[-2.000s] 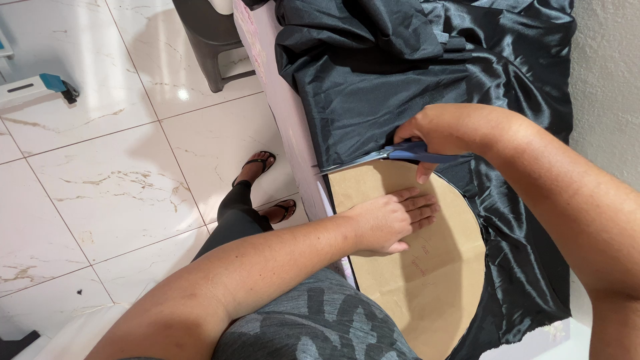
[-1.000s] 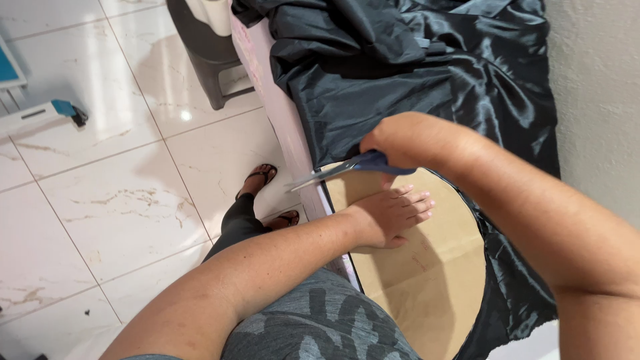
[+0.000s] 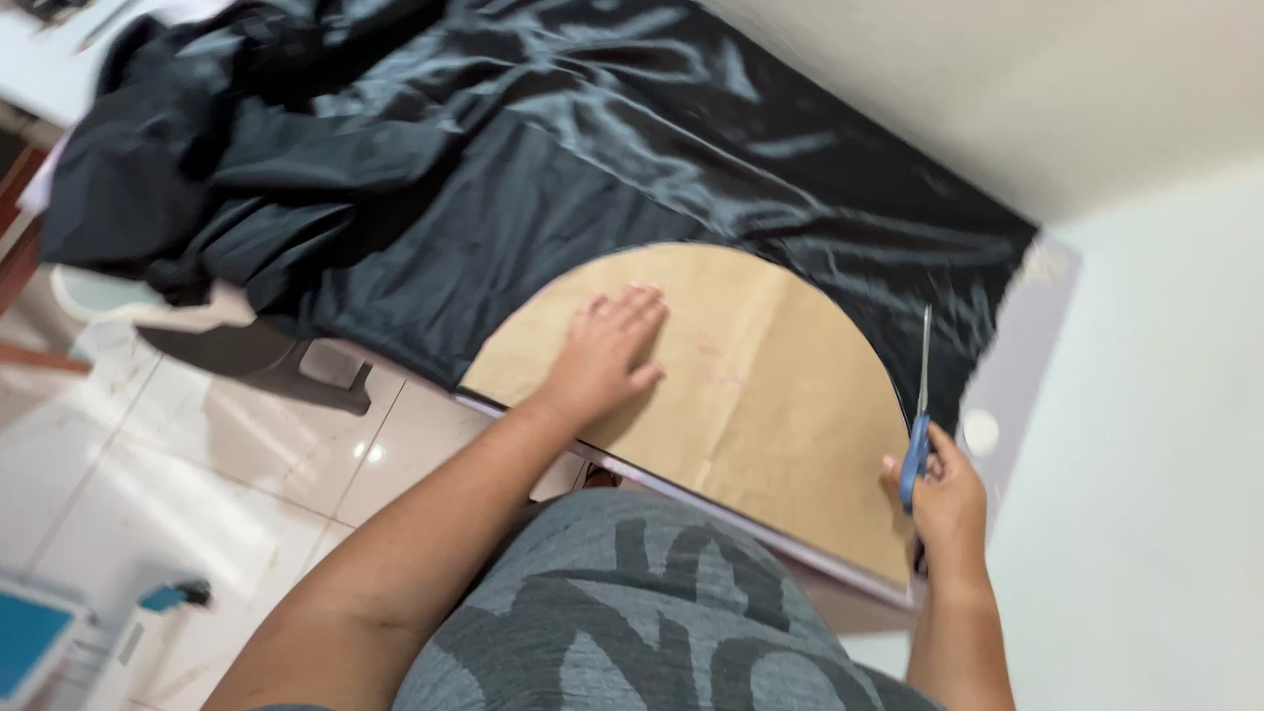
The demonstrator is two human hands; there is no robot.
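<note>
My left hand (image 3: 614,351) lies flat, palm down, on the left part of a half-round brown paper pattern (image 3: 770,395). Shiny black fabric (image 3: 612,178) spreads beneath and beyond the pattern, with a thin black rim showing along its curved edge. At the pattern's right end, my right hand (image 3: 948,494) is closed around the blue handles of a pair of scissors (image 3: 918,434). The blades point away from me over the fabric and look closed.
Bunched black fabric (image 3: 148,188) hangs over the table's left end. A round white thing (image 3: 981,433) lies on the pale table edge at right, near the wall (image 3: 1145,395). A dark plastic stool (image 3: 267,365) stands on the tiled floor at left.
My right hand has moved with the scissors from the pattern's far left corner to its right end. My left hand stays on the paper. The view has turned strongly.
</note>
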